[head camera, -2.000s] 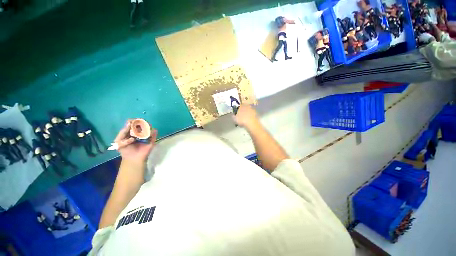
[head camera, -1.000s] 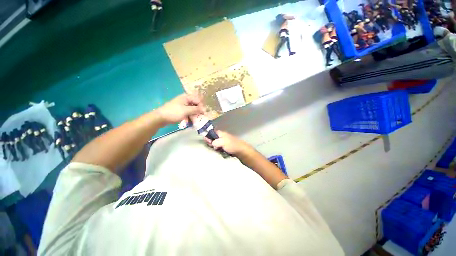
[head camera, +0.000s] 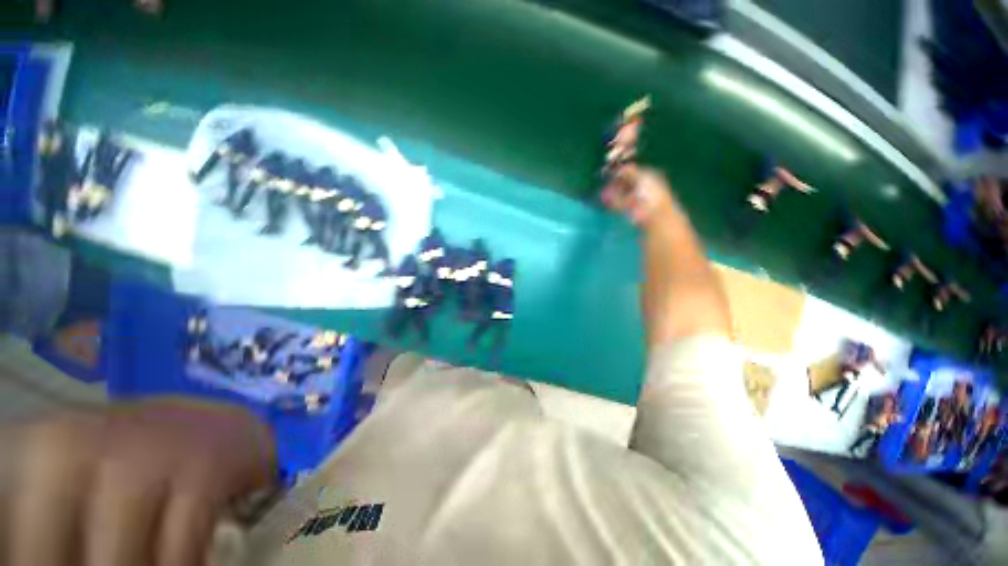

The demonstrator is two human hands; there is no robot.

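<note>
My right hand (head camera: 636, 196) reaches over the dark green belt and grips a small figure (head camera: 623, 138); the blurred figure has an orange-brown part and a yellowish tip. My left hand (head camera: 138, 486) is large, blurred and cut off at the lower left, close to the camera; its fingers look curled, and whether it holds anything cannot be told. Dark leg parts (head camera: 315, 199) lie in a row on a white sheet (head camera: 238, 276). More leg parts (head camera: 459, 271) are bunched on the teal bench beside it.
Spaced torso parts (head camera: 857, 238) lie on the belt at right. Cardboard (head camera: 757, 315) and a white sheet holding a figure (head camera: 857, 359) are right of my right arm. A blue crate (head camera: 928, 442) holds figures. Another blue crate (head camera: 149, 354) with leg parts stands at lower left.
The view has swung left. My right hand has moved from near my body out over the belt, now with a figure. My left hand has left the part and is at the lower left.
</note>
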